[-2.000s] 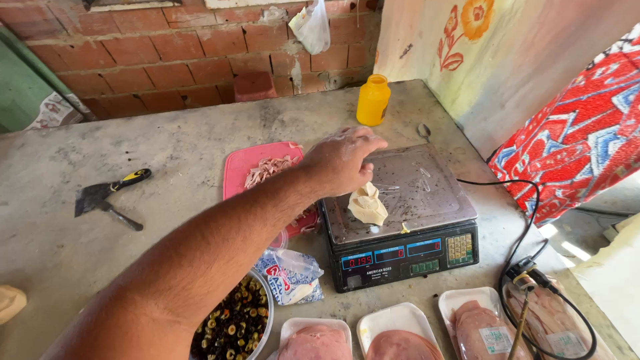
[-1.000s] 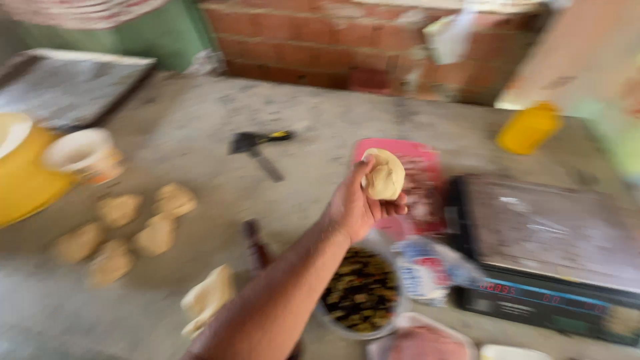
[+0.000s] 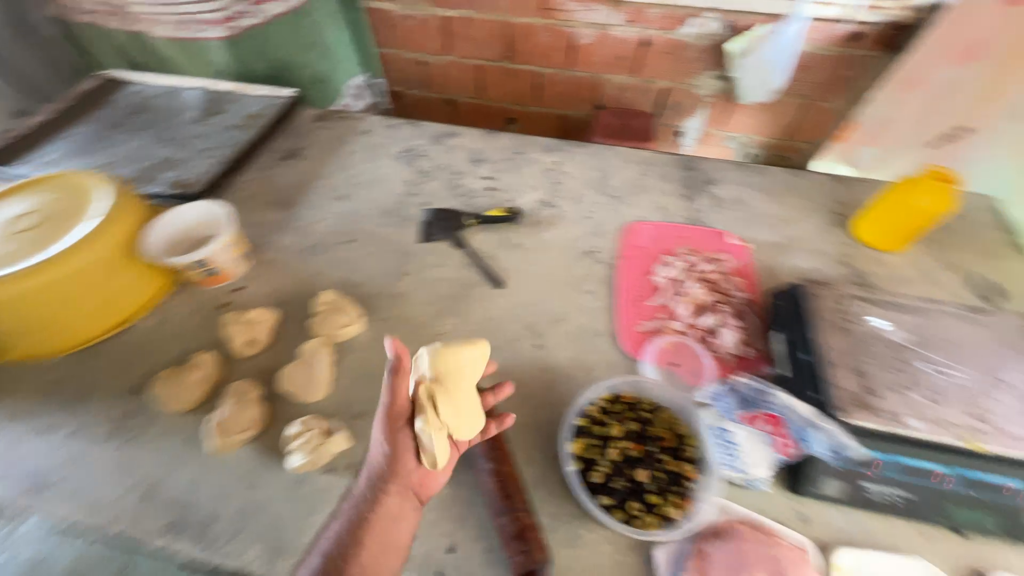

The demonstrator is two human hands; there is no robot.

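My left hand is palm up near the lower middle, its thumb to the left and its fingers spread. A pale, folded piece of dough rests on the palm and fingers. Several separate lumps of dough lie on the concrete worktop to the left of the hand. Far to the right stands a black digital scale with a metal plate, blurred, with no dough visible on the part in view. My right hand is out of view.
Beneath my hand lies a dark reddish cylinder. To the right are a tub of sliced olives, chopped meat on a pink board and a yellow bottle. A scraper, yellow basin, white cup and metal tray lie farther back.
Two seconds ago my left hand was above the scale, where a piece of dough lay. It has moved left and now holds dough. The view has swung left.
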